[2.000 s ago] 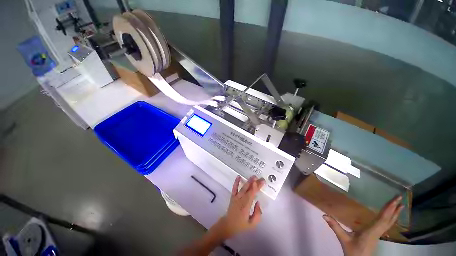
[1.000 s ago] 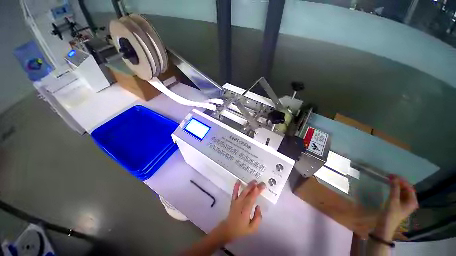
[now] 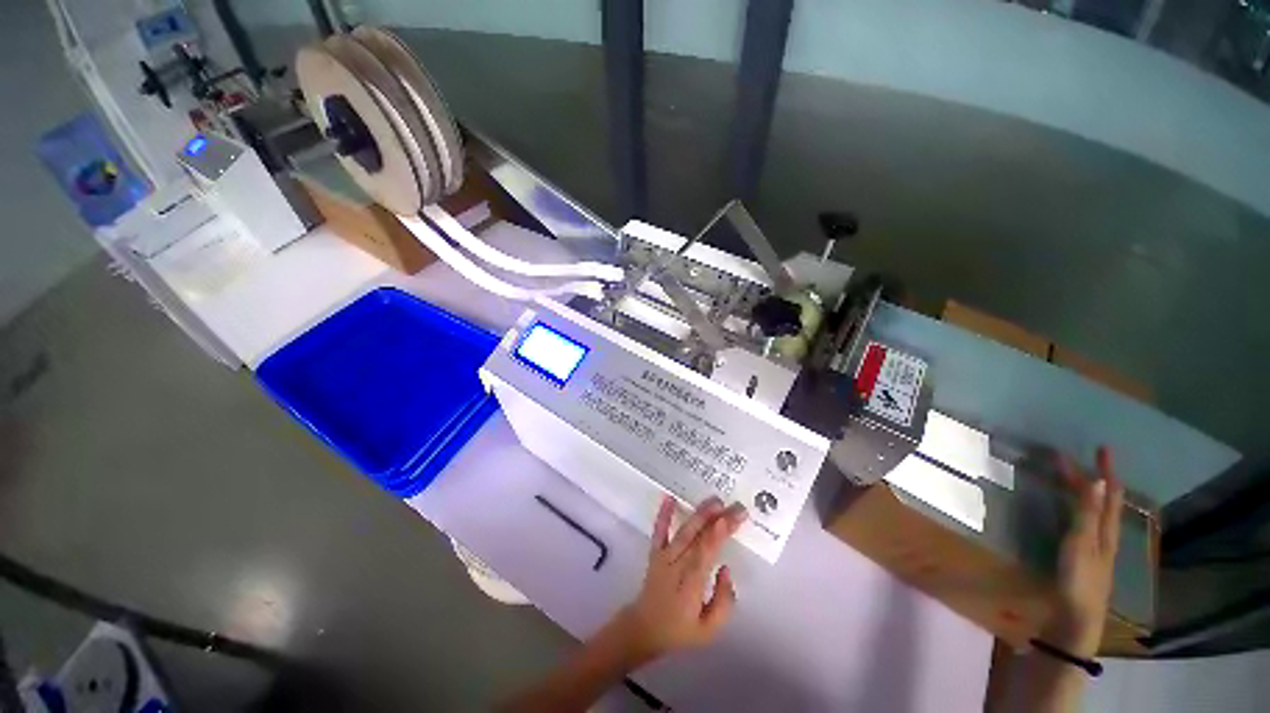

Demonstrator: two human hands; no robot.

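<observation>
The white strip cutting machine stands in front of me with a lit blue screen and two round knobs. My left hand rests with spread fingers on its front edge, just below the lower knob, and holds nothing. White strips run from the reel into the rollers behind the machine. Cut strips lie at the outlet on the pale grey-green catch tray. My right hand is raised, slightly blurred, over the tray's right part, to the right of the strips, with fingers extended and nothing seen in it.
A blue plastic tray sits left of the machine. A black hex key lies on the white bench. A brown cardboard box supports the catch tray. Another white machine stands at the far left.
My right hand has moved up and slightly left over the tray, its fingers now straighter. Two separate white strips now show between reel and machine. My left hand has stayed on the machine.
</observation>
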